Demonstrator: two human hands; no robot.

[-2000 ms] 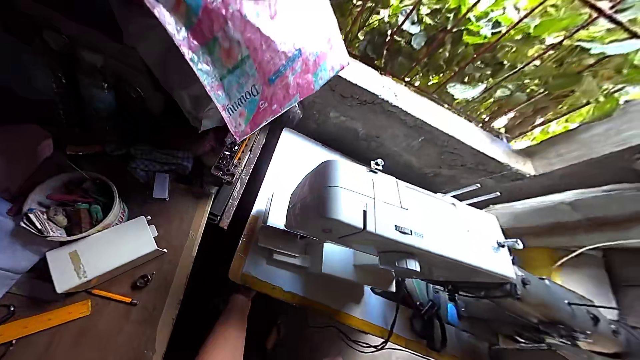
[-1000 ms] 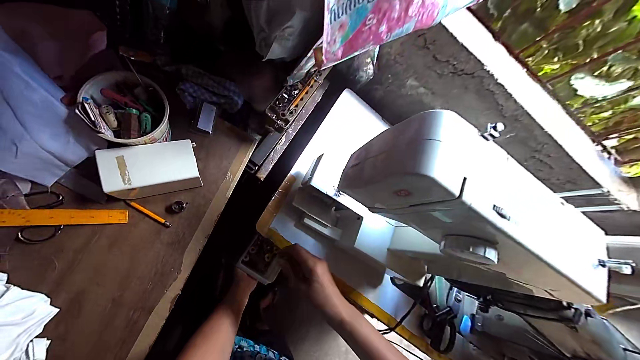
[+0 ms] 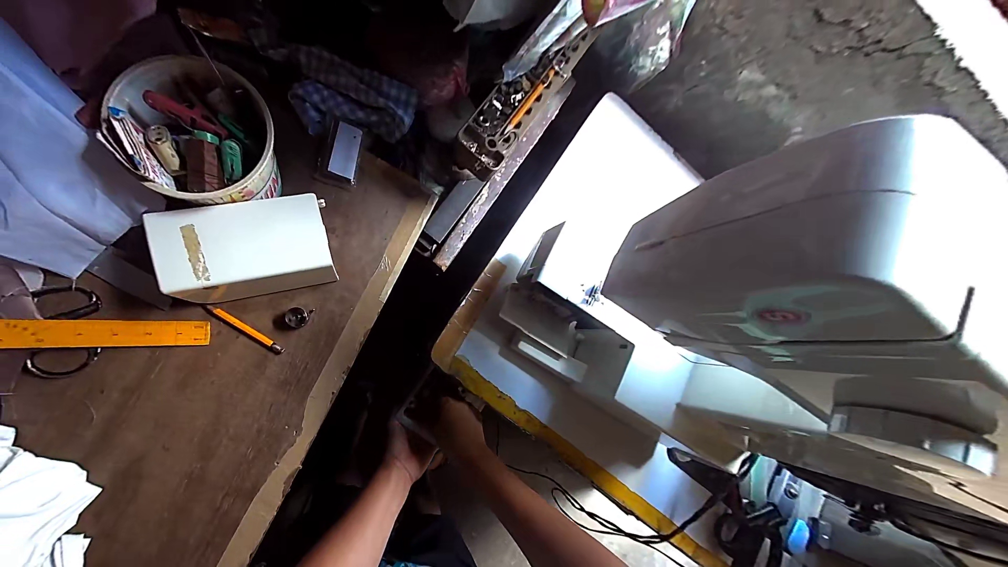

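Observation:
Low in the dark gap beside the machine table's yellow-edged corner, my left hand (image 3: 411,450) grips the edge of a small container (image 3: 419,416), mostly lost in shadow. My right hand (image 3: 458,424) is bent over the same container from the right; its fingers are hidden. Above and to the right of both hands stands a white sewing machine (image 3: 787,236), its free arm and needle area facing the gap. A white rectangular cover or box (image 3: 244,244) lies on the brown wooden table (image 3: 197,425) at left.
On the wooden table are a tub of tools (image 3: 272,169), an orange ruler (image 3: 118,333), scissors (image 3: 64,362), a pencil (image 3: 248,329), a small metal bobbin case (image 3: 297,317) and white cloth (image 3: 35,504). Black cables (image 3: 598,520) hang below the machine table.
Two seconds ago only one forearm showed at the table's corner; now both hands are there. Since one second ago the container has gone lower into shadow. The view has shifted closer.

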